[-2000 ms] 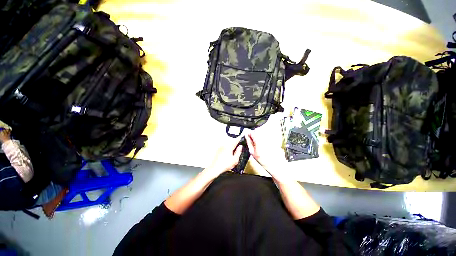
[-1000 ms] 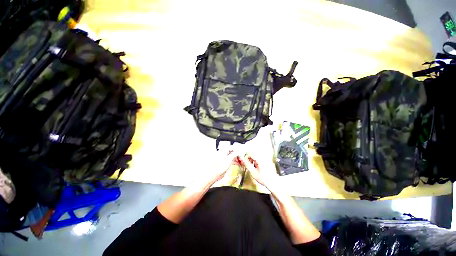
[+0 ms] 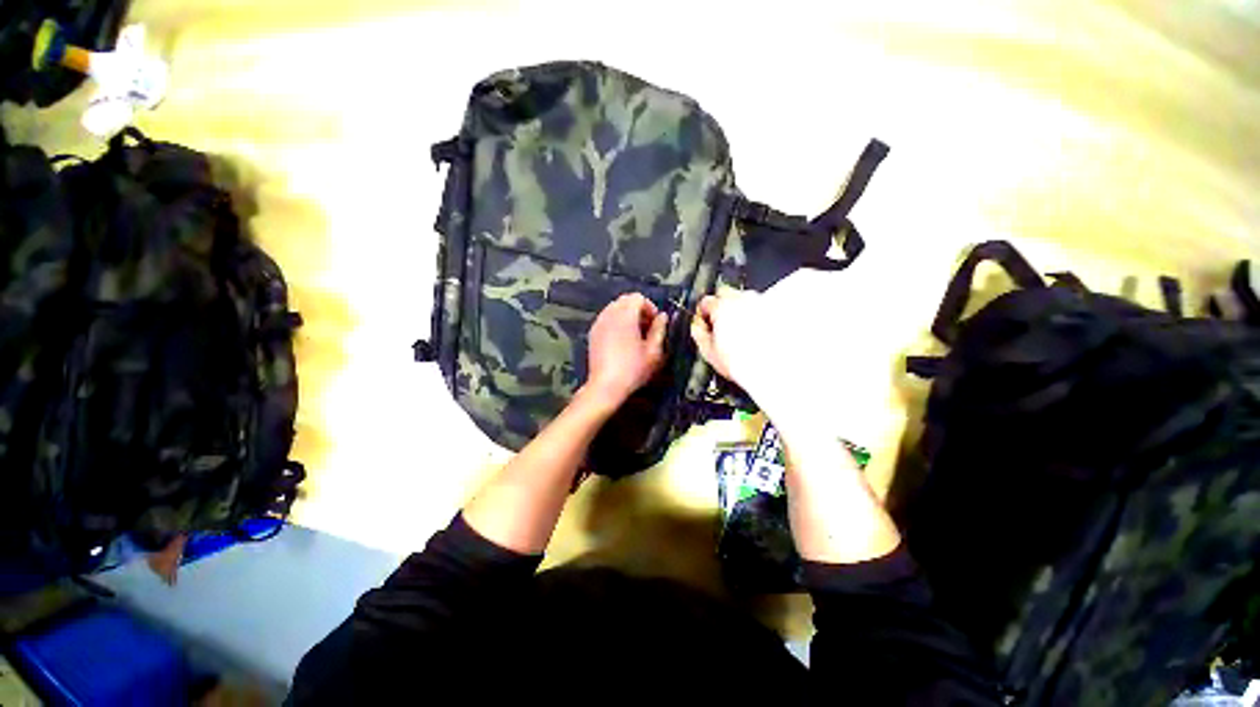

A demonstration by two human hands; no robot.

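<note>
A camouflage backpack [image 3: 594,180] lies front side up on the pale tabletop [image 3: 373,180], a black strap sticking out at its right. My left hand [image 3: 625,345] is on the lower right of its front, fingertips pinched near the zip line. My right hand [image 3: 721,336] is at the bag's right edge, fingers bent, close to the left fingertips. Whatever is between the fingertips is too small to make out. The hang tag pile [image 3: 753,518] lies below the bag, partly hidden by my right forearm.
Dark camouflage bags stand at the left [image 3: 152,345] and at the right [image 3: 1105,456]. A yellow-handled tool [image 3: 58,53] and a crumpled white thing [image 3: 125,80] lie at the upper left. A blue stool [image 3: 118,656] shows below the table's left end.
Both hands have moved up from below the bag onto its right side. The view has come closer, so the backpack looks larger and the side bags have shifted in the picture.
</note>
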